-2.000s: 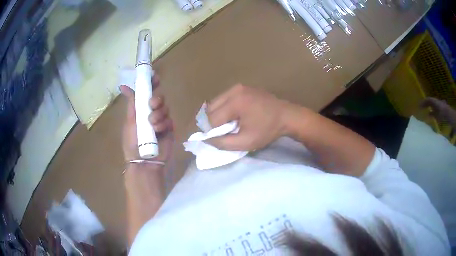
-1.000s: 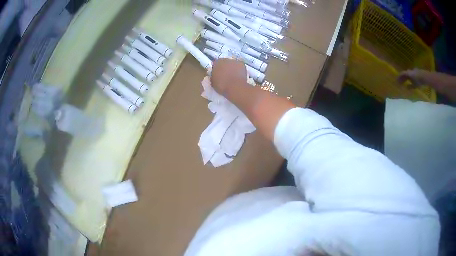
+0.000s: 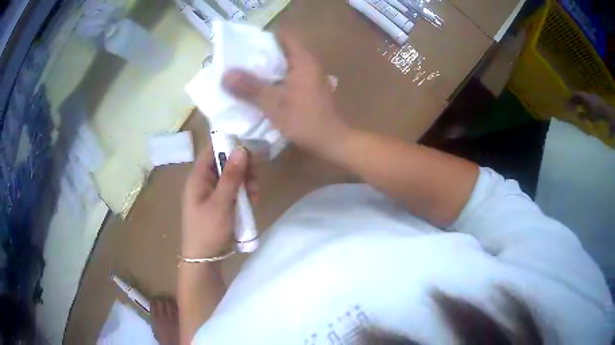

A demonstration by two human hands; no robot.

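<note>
My left hand (image 3: 219, 185) grips a white pen-shaped device (image 3: 244, 219) near the middle of the view, its rounded end pointing down and a dark control strip showing beside my thumb. My right hand (image 3: 290, 94) holds a crumpled white wiping cloth (image 3: 246, 50) over the device's upper end, which the cloth hides. A folded white wipe (image 3: 170, 148) lies at the cream sheet's edge, left of the device.
More devices lie on the cream sheet (image 3: 128, 114) at the top and on the brown surface (image 3: 384, 20) at upper right. Another person's hand (image 3: 164, 317) is beside a device at lower left. A yellow crate (image 3: 563, 64) and another hand (image 3: 592, 108) are at right.
My right hand has come back from the device rows towards me with the cloth. My left hand is now in view, holding a device. The view has shifted.
</note>
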